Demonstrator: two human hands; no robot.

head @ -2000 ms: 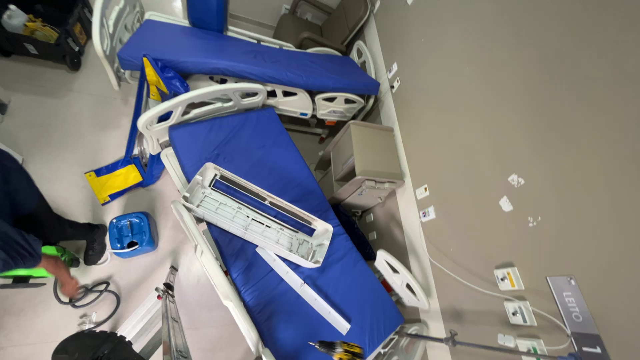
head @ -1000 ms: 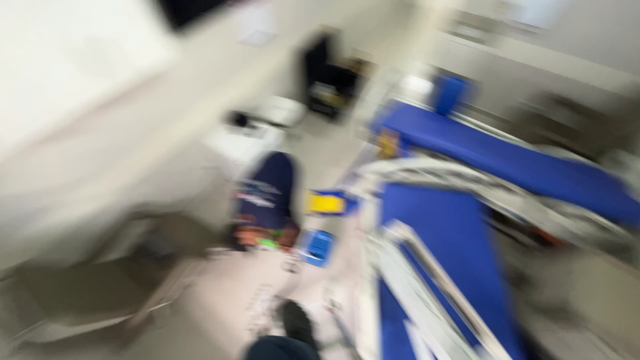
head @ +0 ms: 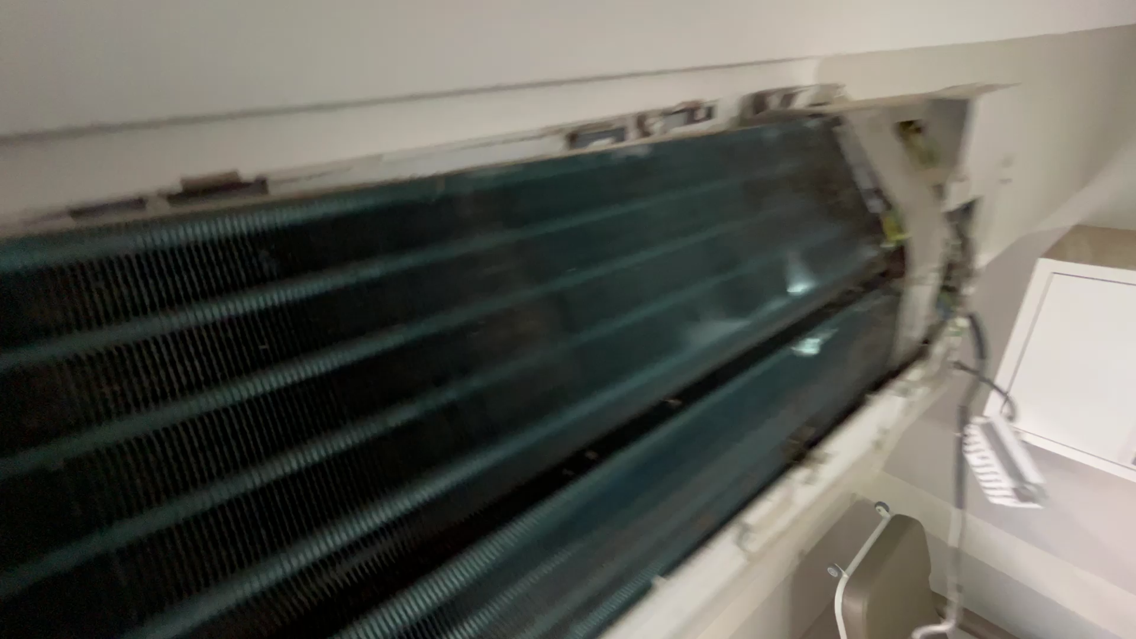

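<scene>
Neither of my hands is in view. The finned evaporator coil (head: pixel 497 293) of a wall-mounted split air conditioner fills most of the head view, its front cover off. A dark gap runs lengthwise between its upper and lower fin sections. Along the bottom runs the unit's pale plastic lower frame (head: pixel 754 532). At the right end are a pale side housing (head: pixel 923 186) and some wiring. A white slatted part (head: pixel 1003 461) hangs from a dark cable below that end. The picture is blurred, so small parts are unclear.
The pale wall or ceiling edge (head: pixel 399 89) runs close above the unit. A white cabinet or panel (head: pixel 1078 355) is at the right. Below it, at the lower right, stands a brown padded chair (head: pixel 887 577) beside a pale hose or cable.
The view has swung from the blue beds, the floor and another person to the air conditioner close up. No hand of mine shows in either earlier frame.
</scene>
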